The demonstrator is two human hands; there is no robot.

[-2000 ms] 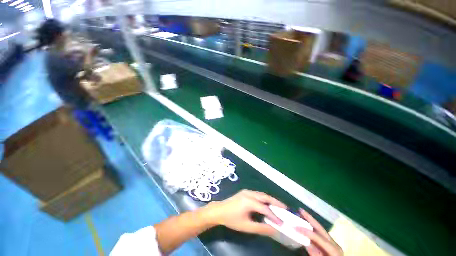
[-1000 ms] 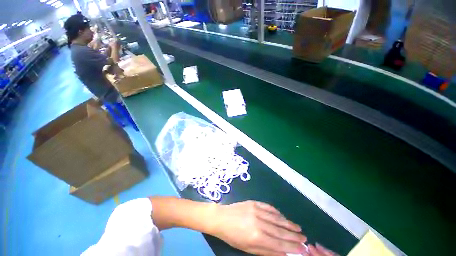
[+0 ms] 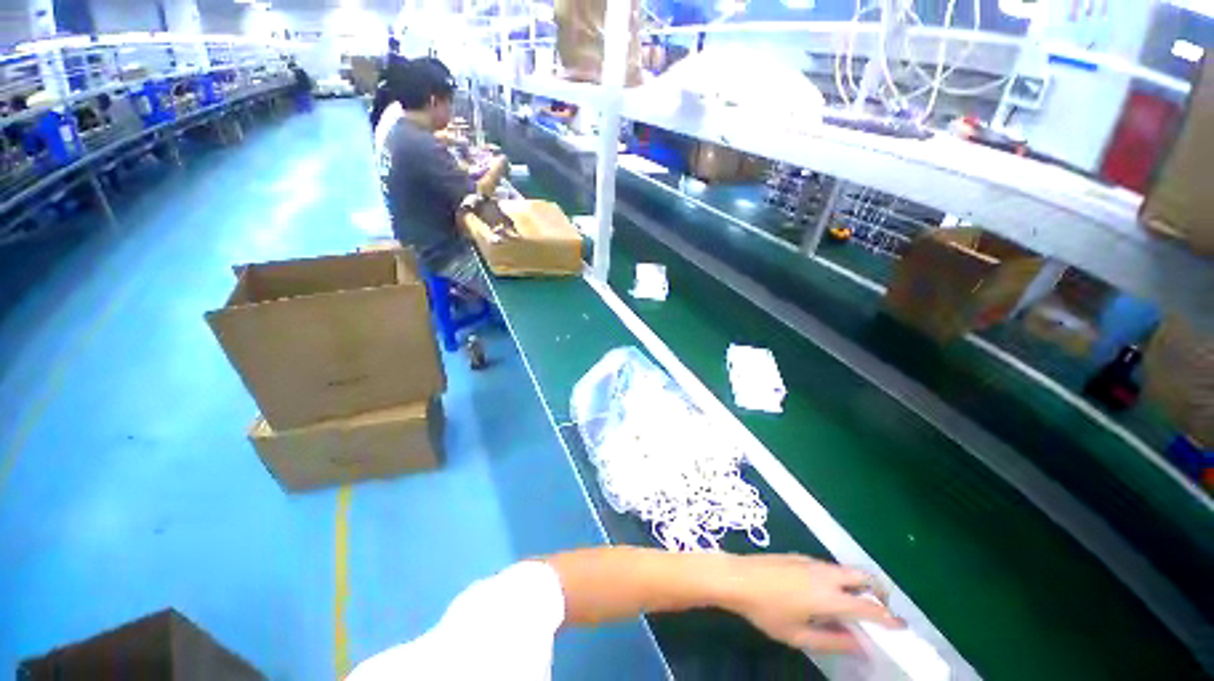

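My left hand (image 3: pixel 806 599) reaches in from the bottom, palm down, its fingers bent over the near end of a white box (image 3: pixel 916 655) at the lower right edge. The box is blurred and cut off by the picture's edge. My right hand is not in view. A heap of white looped cords (image 3: pixel 699 486) lies on the dark green bench beyond my left forearm, spilling from a clear plastic bag (image 3: pixel 610 399).
Two white boxes (image 3: pixel 756 378) (image 3: pixel 650 281) lie on the green belt beyond the pale metal strip (image 3: pixel 786 486). Brown cartons (image 3: pixel 333 339) stand on the blue floor at left. A person (image 3: pixel 429 180) sits by a carton (image 3: pixel 533 240) on the bench. A white post (image 3: pixel 606 173) rises beyond.
The view has swung left and up, so the bench and cords sit further right. My left hand has moved from the bench towards the metal strip. My right hand has left the picture.
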